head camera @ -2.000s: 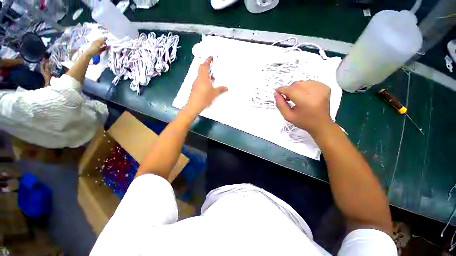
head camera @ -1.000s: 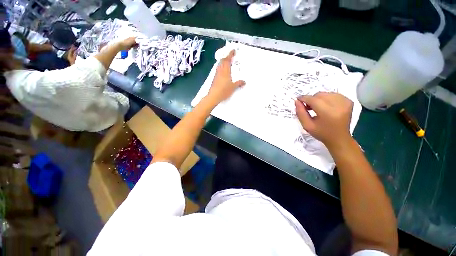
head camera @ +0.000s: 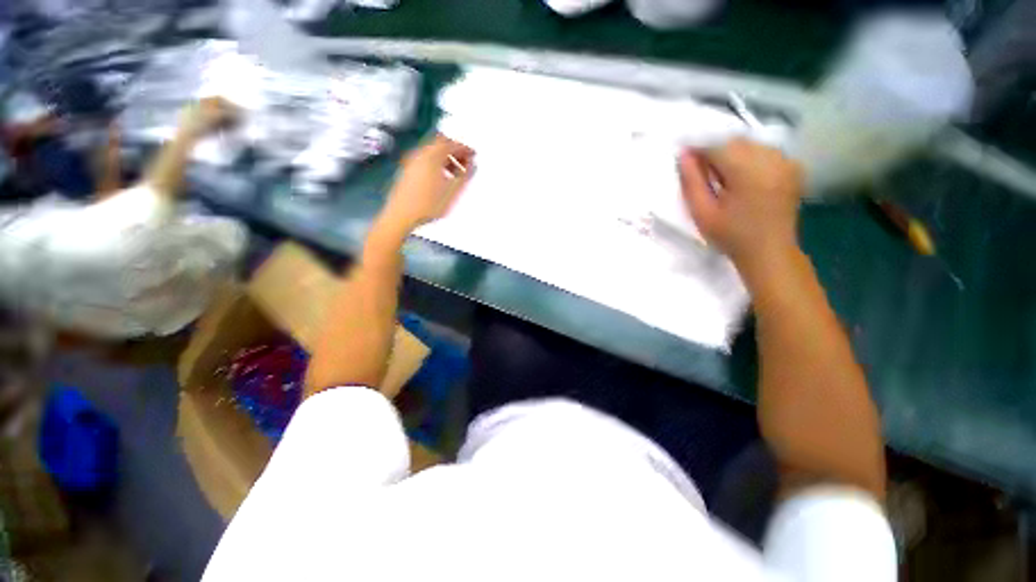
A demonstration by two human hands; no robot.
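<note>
The picture is blurred. A white sheet (head camera: 557, 159) lies on the dark green bench. My left hand (head camera: 435, 182) is closed at the sheet's left edge, with a thin white piece of cable (head camera: 456, 166) showing between its fingers. My right hand (head camera: 744, 199) is curled over the sheet's right part, thumb and fingers close together; whether it holds cable is too blurred to tell. Faint grey cable marks show on the sheet left of my right hand. A loose white cable (head camera: 743, 109) shows just behind my right hand.
A large translucent bottle (head camera: 886, 102) stands at the right, with a yellow-and-black screwdriver (head camera: 918, 234) beside it. A heap of white cable bundles (head camera: 329, 114) lies left of the sheet. Another person's hand (head camera: 210, 114) reaches there. An open carton (head camera: 216, 421) is below, left.
My left hand has closed and drawn back towards me from the sheet's far left. My right hand has lifted away from the cable pile. The whole view has shifted and blurred.
</note>
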